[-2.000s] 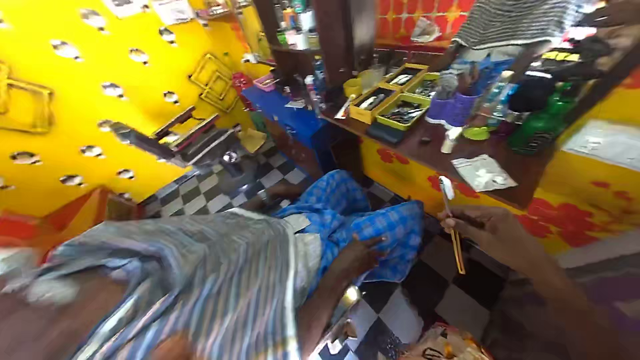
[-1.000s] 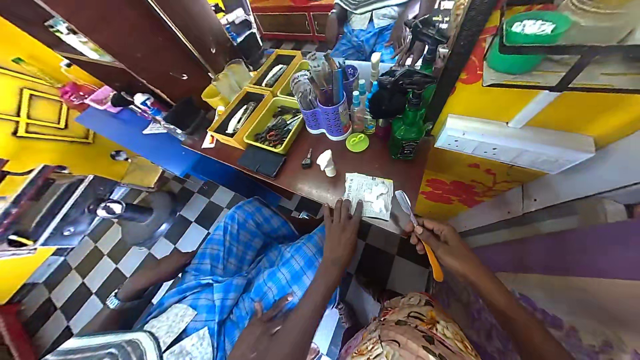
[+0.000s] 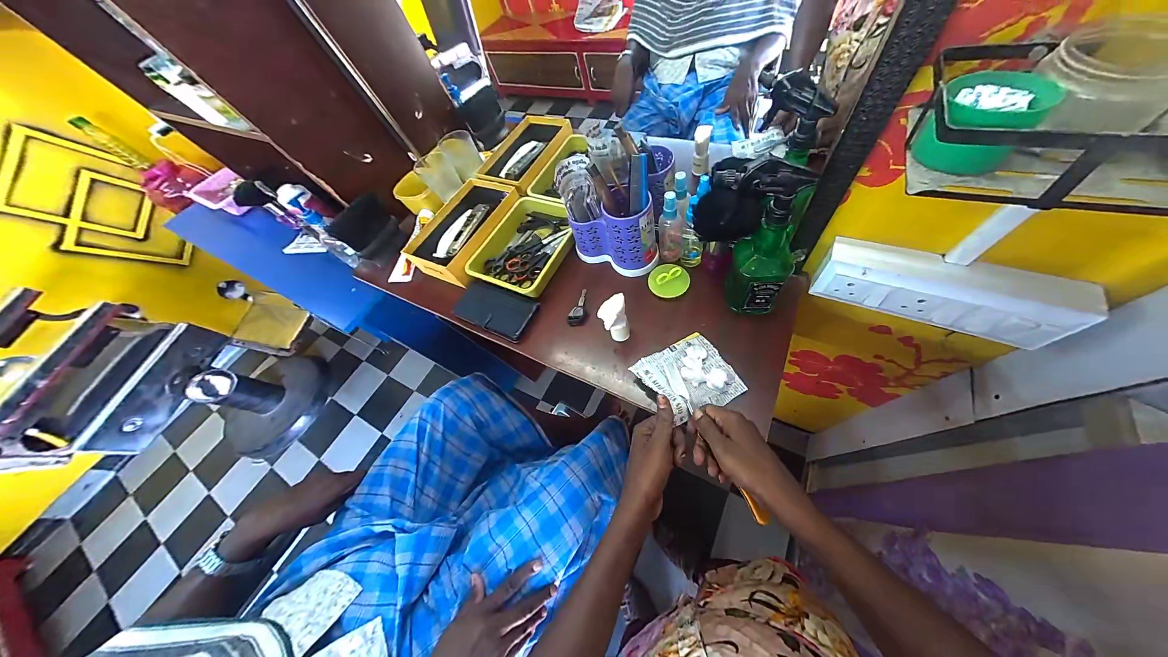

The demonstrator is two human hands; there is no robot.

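My right hand (image 3: 730,445) grips a straight razor with an orange handle (image 3: 754,506); its blade end points at a piece of newspaper (image 3: 707,351) on the counter's front edge. White foam lumps (image 3: 701,367) lie on that paper. My left hand (image 3: 653,449) is at the paper's near edge, close beside my right hand, thumb raised against the paper; whether its fingers pinch the paper I cannot tell. Behind the paper stand a small white bottle (image 3: 614,317) and a black-headed key (image 3: 578,308). A green lid (image 3: 669,281) lies farther back.
A seated person in a blue checked cloth (image 3: 474,493) is at the left, one hand (image 3: 497,611) on the lap. The brown counter (image 3: 566,351) holds a yellow tray of scissors (image 3: 522,251), a purple holder (image 3: 620,242) and a green spray bottle (image 3: 759,265). A wall shelf (image 3: 1095,137) juts out at right.
The view has swung toward the counter. My right hand has brought the razor from beside the paper to its near edge. My left hand has moved close to my right hand.
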